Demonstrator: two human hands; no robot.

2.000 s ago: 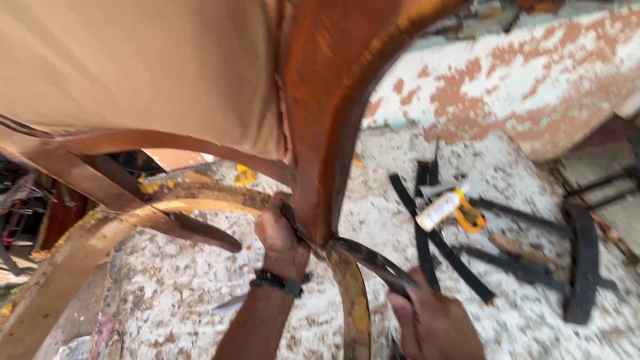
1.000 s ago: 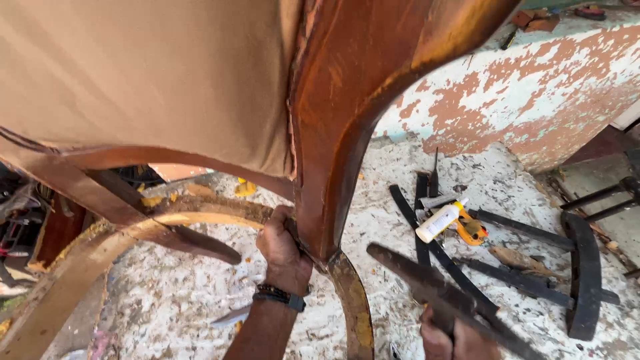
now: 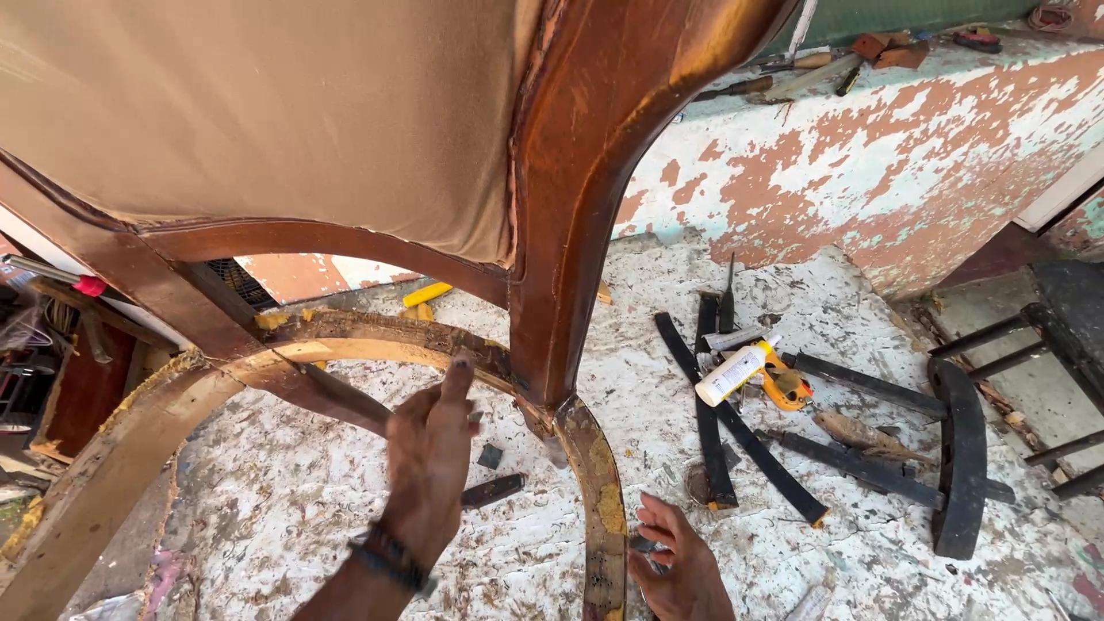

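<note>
A wooden chair frame with a tan upholstered back (image 3: 345, 112) fills the upper left. Its curved seat rail (image 3: 604, 483), with yellow glue remnants, meets a brown back post (image 3: 561, 216). My left hand (image 3: 431, 457) is inside the curve below the joint, thumb raised toward the rail, apparently holding nothing. My right hand (image 3: 677, 561) is just right of the rail, fingers loosely curled and apart; a dark object partly shows behind its fingers, and I cannot tell whether it is held. A dark-handled tool (image 3: 493, 490) lies between the hands on the paint-flecked surface.
Right of the frame lie dark wooden strips (image 3: 768, 457), a white glue bottle (image 3: 737, 373), a yellow tape measure (image 3: 787, 384) and a black curved chair part (image 3: 957, 457). A peeling low wall (image 3: 862, 164) bears tools on top. A black chair (image 3: 1069, 319) stands far right.
My left hand has come off the joint of post and rail. My right hand was gripping a long dark tool, earlier against the joint; that grip is no longer seen, and the hand is beside the rail.
</note>
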